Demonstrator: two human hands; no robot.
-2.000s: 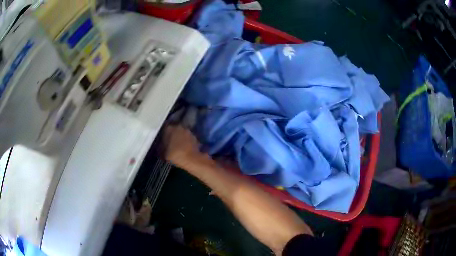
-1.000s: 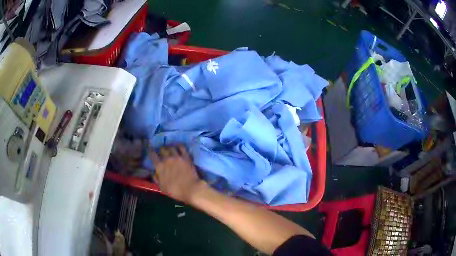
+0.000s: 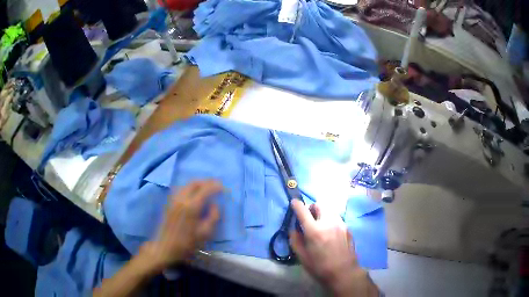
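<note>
A light blue garment panel (image 3: 217, 154) lies spread on the machine table, with smaller layered pieces on it. Tailor's shears (image 3: 291, 183) with dark blades and a brass-coloured pivot lie on the panel, tips pointing away from me. My right hand (image 3: 325, 238) has its fingers closed around the right side of the black handles; part of its grip is hidden. My left hand (image 3: 191, 217) is blurred over the left part of the panel, fingers bent; whether it pinches cloth is unclear.
The sewing machine (image 3: 452, 156) stands at the right, its needle lamp glaring. Heaped blue panels (image 3: 290, 52) lie at the back. Taped cardboard (image 3: 180, 101) edges the table. Another machine and blue pieces (image 3: 87, 125) are at the left.
The view has swung from the red basket and machine end to the table in front of the needle. The hand at the basket's heaped panels has left it; both hands now show over the table.
</note>
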